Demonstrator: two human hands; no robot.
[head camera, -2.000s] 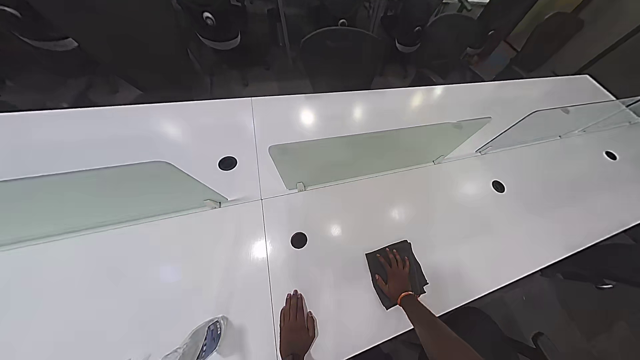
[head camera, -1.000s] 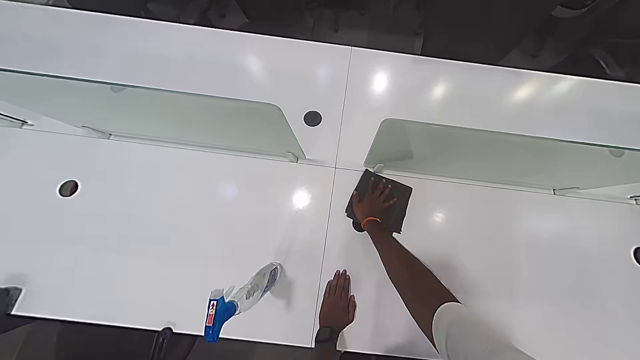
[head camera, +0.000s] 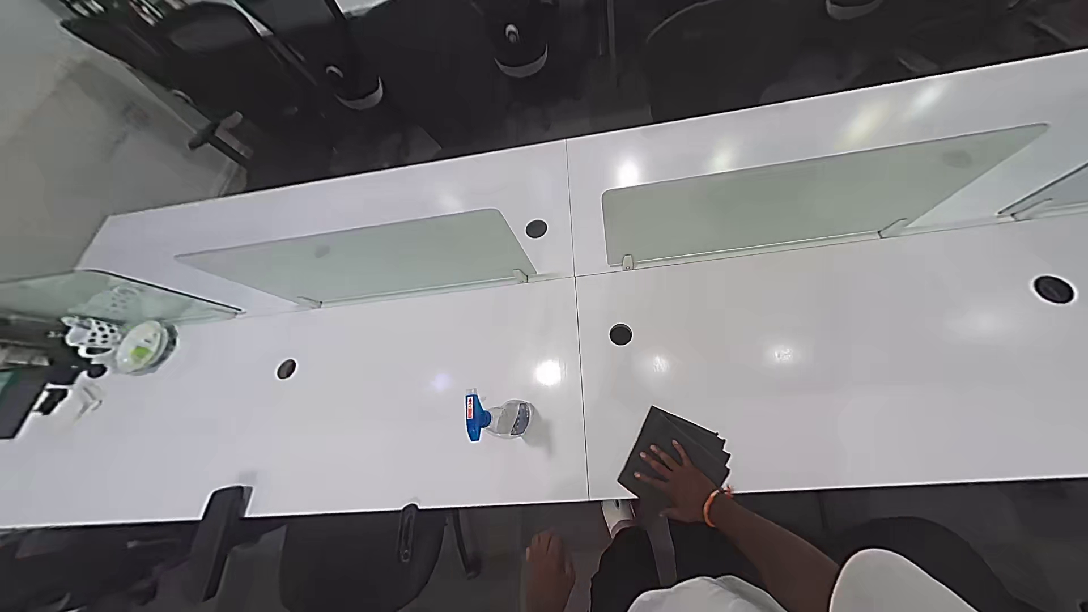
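Observation:
Under my right hand (head camera: 676, 483) a folded dark cloth (head camera: 659, 438) lies flat on the white desk top (head camera: 408, 340), at its near edge; the fingers are spread over it, and an orange band circles the wrist. My left hand (head camera: 551, 557) hangs off the desk, below the near edge, with nothing seen in it; its fingers look close together. A clear spray bottle with a blue trigger head (head camera: 501, 419) stands on the desk, left of the seam and of the cloth.
Frosted glass dividers (head camera: 365, 259) (head camera: 816, 200) run along the middle of the desk. Round black cable holes (head camera: 620, 334) dot the top. White dishes (head camera: 143, 347) sit at the far left. Office chairs (head camera: 357, 552) stand at the near edge, others beyond the far side.
My right hand and the cloth have moved from beside the divider and cable hole to the desk's near edge. My left hand has left the desk top. The view has shifted.

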